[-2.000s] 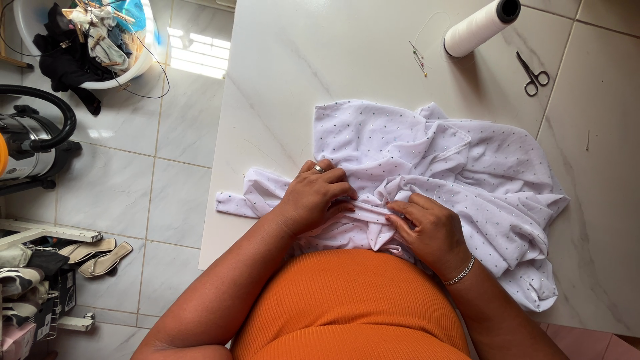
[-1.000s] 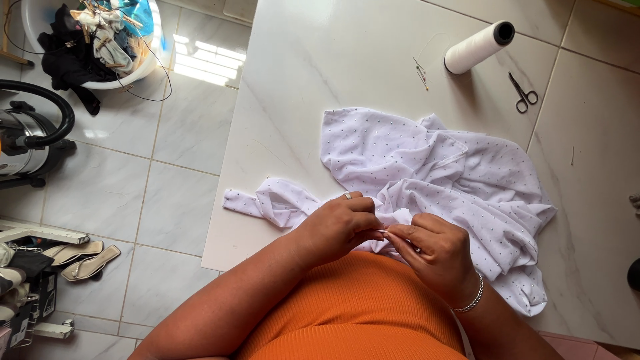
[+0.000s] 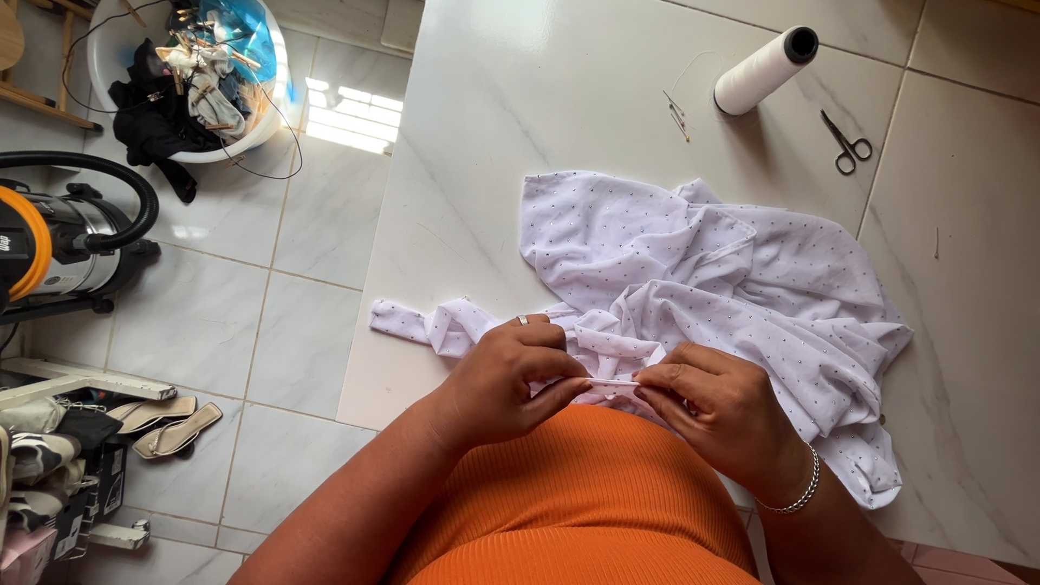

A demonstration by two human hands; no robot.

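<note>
White fabric with small dark dots [image 3: 780,268] lies bunched on the tiled tabletop, and a narrow strip of it trails off to the left. My left hand [image 3: 520,374], with a ring on it, pinches a folded edge of this fabric between thumb and fingers. A short way to the right, my right hand [image 3: 715,398] pinches the same edge, so a short stretch spans the gap between them. Both hands are close to my body at the table's near edge. Whether a needle or pin is in the fingers cannot be seen.
A white thread cone [image 3: 756,73], small scissors [image 3: 847,145] and several pins or needles [image 3: 677,118] with thread are at the table's far side. On the floor at left are a basin of clothes and clothespins [image 3: 280,97], a vacuum cleaner [image 3: 69,236], sandals [image 3: 177,431] and a shoe rack [image 3: 89,380].
Two seconds ago my hands were apart on the fabric; they came together at its near edge, and now a short folded stretch shows between them.
</note>
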